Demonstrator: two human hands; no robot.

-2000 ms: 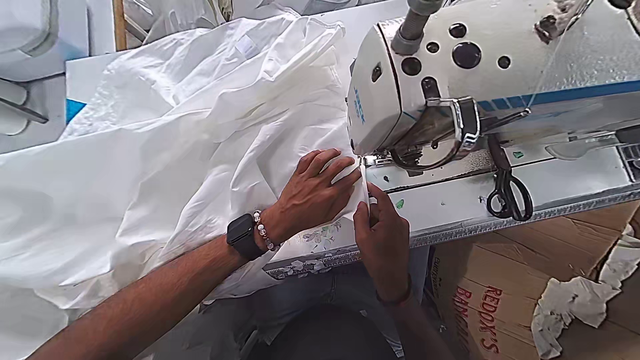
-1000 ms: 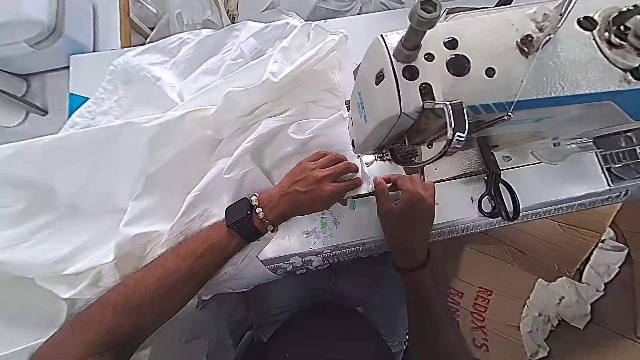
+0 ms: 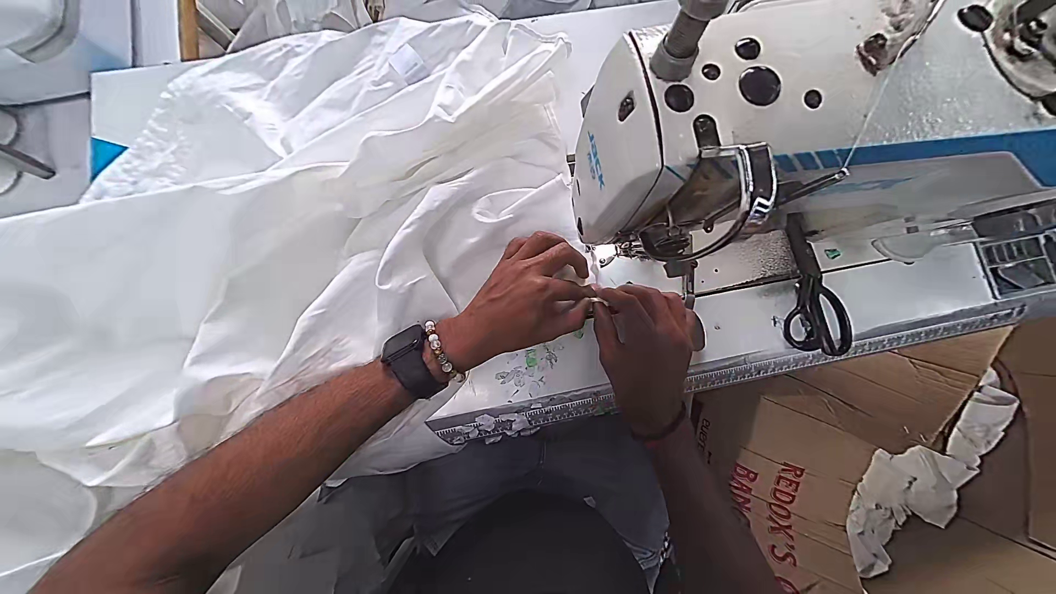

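Observation:
White fabric (image 3: 272,223) lies in folds over the left of the sewing table, its right edge reaching the needle area of a Jack sewing machine (image 3: 627,140). My left hand (image 3: 528,297), with a watch and a beaded bracelet at its wrist, pinches the fabric's edge just in front of the presser foot (image 3: 608,254). Fingertips of my right hand (image 3: 648,346) meet those of the left and pinch the same small bit of cloth. The exact fold between the fingers is mostly hidden.
Black-handled scissors (image 3: 817,322) lie on the table to the right of my hands. A measuring tape (image 3: 742,367) runs along the table's front edge. Below it, on the right, a cardboard sheet (image 3: 808,445) bears printing and a crumpled white cloth strip (image 3: 907,495).
Two seconds ago my right hand was lower and its fingers pointed up at the fabric edge; it has moved up and right. My left hand remains at the cloth near the presser foot.

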